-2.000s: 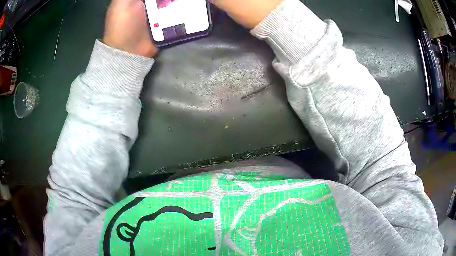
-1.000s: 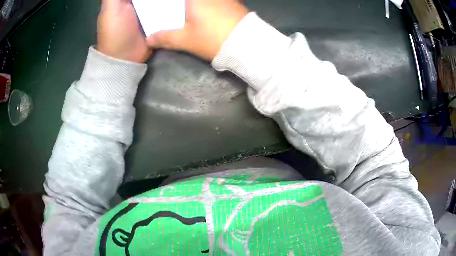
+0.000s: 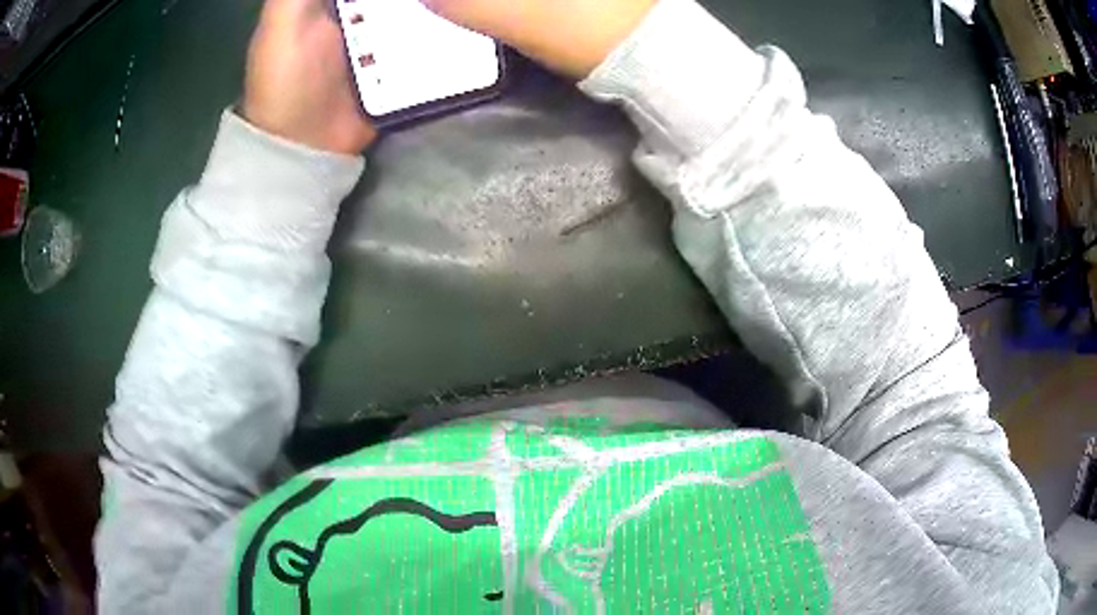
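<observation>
A smartphone (image 3: 424,60) with a bright white screen and dark edge is at the top of the view, cut off by the frame's top edge. My left hand (image 3: 301,84) holds it by its left side and lower left corner. My right hand (image 3: 559,30) is over the phone's upper right part; its fingers are cut off by the top edge, so their shape is hidden.
A small clear cup (image 3: 49,249) stands at the left on the green bench mat (image 3: 481,300), beside a red object (image 3: 11,201) at the edge. A white rod (image 3: 1006,162), black cables and a beige box (image 3: 1032,42) lie at the right. White scraps are at the upper right.
The right hand was over the phone's lower part one second ago and has moved up and right. More of the screen and its lower right corner now show.
</observation>
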